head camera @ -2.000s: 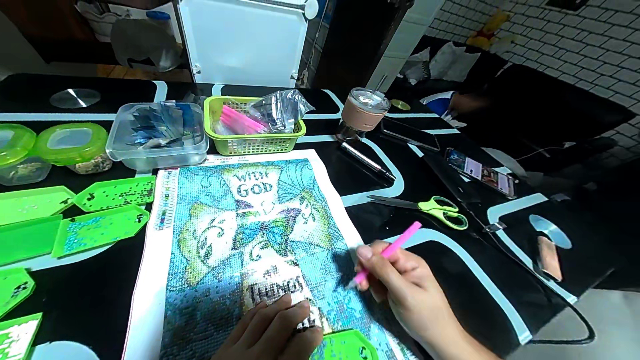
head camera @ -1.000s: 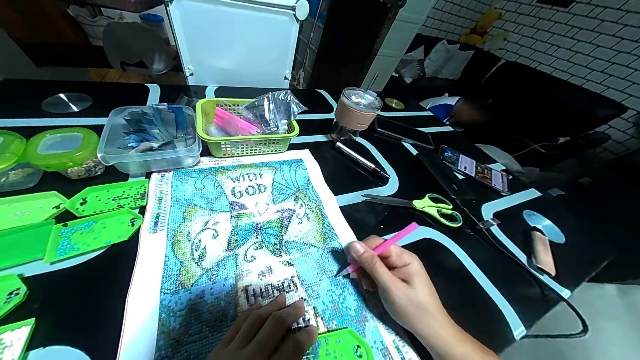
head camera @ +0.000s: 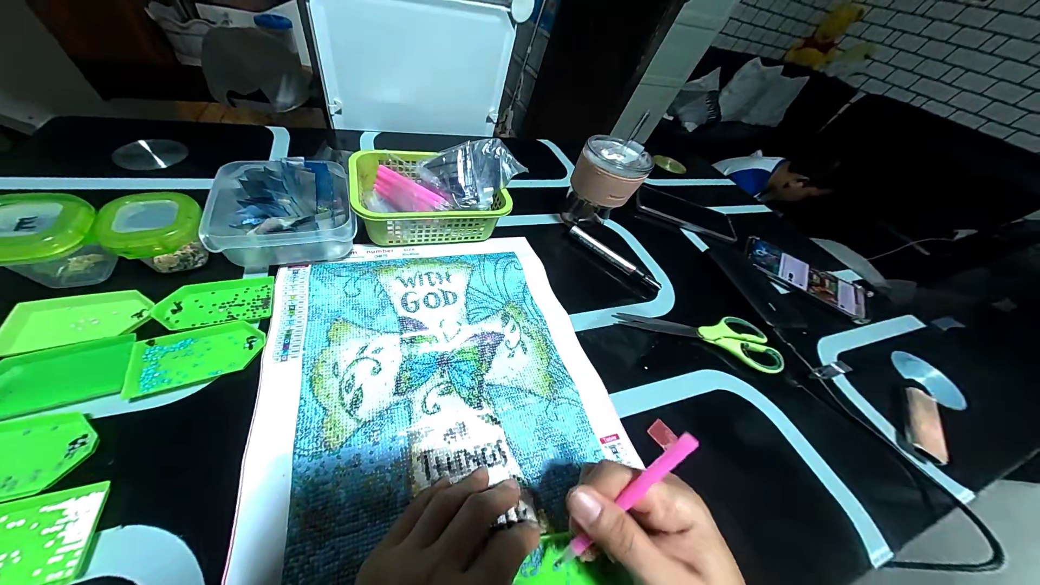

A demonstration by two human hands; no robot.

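My right hand (head camera: 642,520) holds a pink diamond-painting pen (head camera: 638,491), its tip down at a green bead tray (head camera: 561,565) near the bottom edge. My left hand (head camera: 455,532) lies palm down on the diamond painting canvas (head camera: 447,366), beside that tray, its fingers over the lower lettering; whether it also touches the tray cannot be told. The canvas shows a cross, a butterfly and lettering on a blue ground. To the left are several green trays, one with blue beads (head camera: 195,355) and one with white beads (head camera: 49,532).
Behind the canvas stand a clear plastic box (head camera: 276,236), a green basket (head camera: 431,227) with pink pens, and lidded containers (head camera: 150,227). On the right are green-handled scissors (head camera: 731,337), a black marker (head camera: 613,258), a cup (head camera: 609,175), phones (head camera: 808,276) and a cable (head camera: 934,487). A person (head camera: 780,179) is beyond the table.
My right hand has moved the pink pen from the canvas down to the green tray at the bottom. My left hand remains on the canvas.
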